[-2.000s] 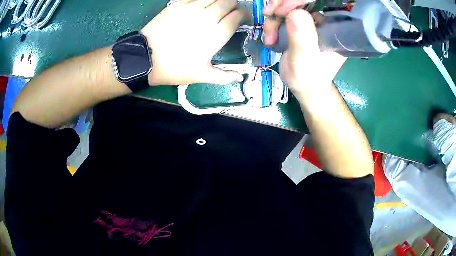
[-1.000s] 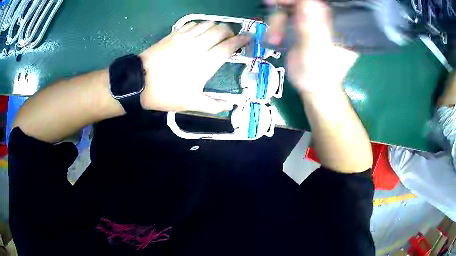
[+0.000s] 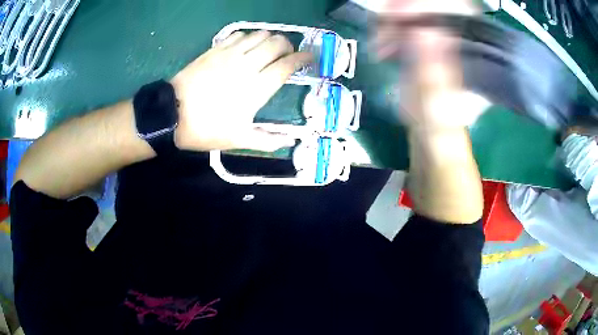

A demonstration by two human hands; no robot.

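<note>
Three white U-shaped units lie side by side at the green bench's near edge, their heads to the right. Each head has a blue insert (image 3: 333, 106). The nearest unit (image 3: 262, 178) overhangs the edge. My left hand (image 3: 229, 91), with a black watch on the wrist, lies over the units and holds them, thumb on the loop between the middle and nearest ones. My right hand (image 3: 429, 72) is raised right of the units, strongly blurred, around the grey electric screwdriver (image 3: 518, 72), which is also blurred. The driver tip cannot be made out.
Stacked white units (image 3: 39, 39) lie at the far left of the green bench (image 3: 131, 46). A white strip (image 3: 551, 40) crosses the upper right. Another person's sleeve (image 3: 582, 157) is at the right edge. Red containers (image 3: 501, 212) stand below the bench at right.
The three units have come nearer to me and slightly left with my left hand. My right hand and the screwdriver have moved right, away from the unit heads.
</note>
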